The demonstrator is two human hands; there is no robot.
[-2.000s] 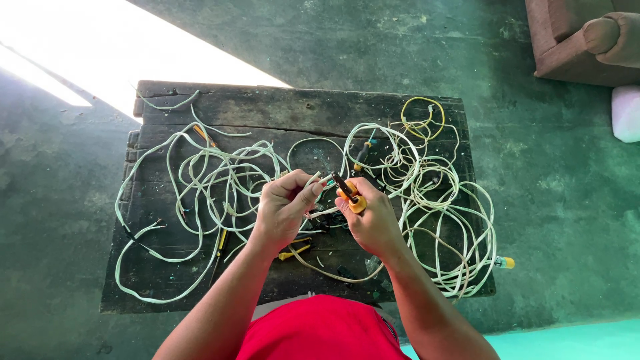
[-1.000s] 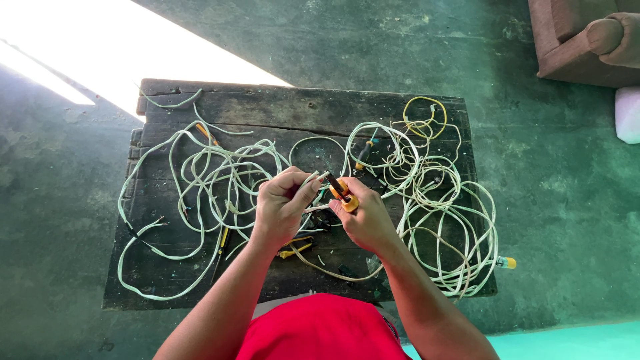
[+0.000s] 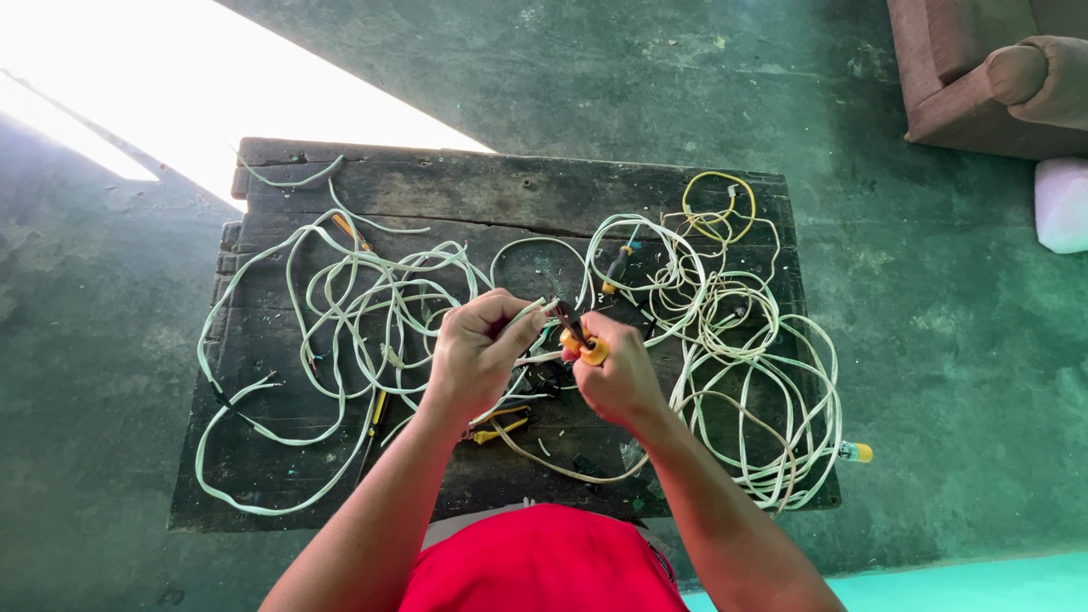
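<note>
Near the middle of the dark wooden table (image 3: 408, 183), my left hand (image 3: 486, 344) pinches the end of a white electrical cable (image 3: 529, 308) between thumb and fingertips. My right hand (image 3: 619, 365) is closed around orange-handled pliers (image 3: 585, 344), whose dark jaws meet the wire end just beyond my left fingertips. Whether the jaws are fully closed cannot be made out. Loops of white cable (image 3: 340, 327) lie to the left, and a larger coil of white cable (image 3: 829, 408) lies to the right. Yellow-and-black pliers (image 3: 501, 423) rest below my hands, partly hidden.
A screwdriver (image 3: 619, 268) lies above my right hand, an orange-handled tool (image 3: 348, 229) at upper left and a yellow-and-black tool (image 3: 377, 412) at lower left. A yellow wire loop (image 3: 752, 204) is at upper right. A brown sofa (image 3: 943, 102) stands beyond on the floor.
The pliers have turned slightly in my right hand, with their jaws staying by the wire end. My left hand keeps its pinch on the cable, nearly in place.
</note>
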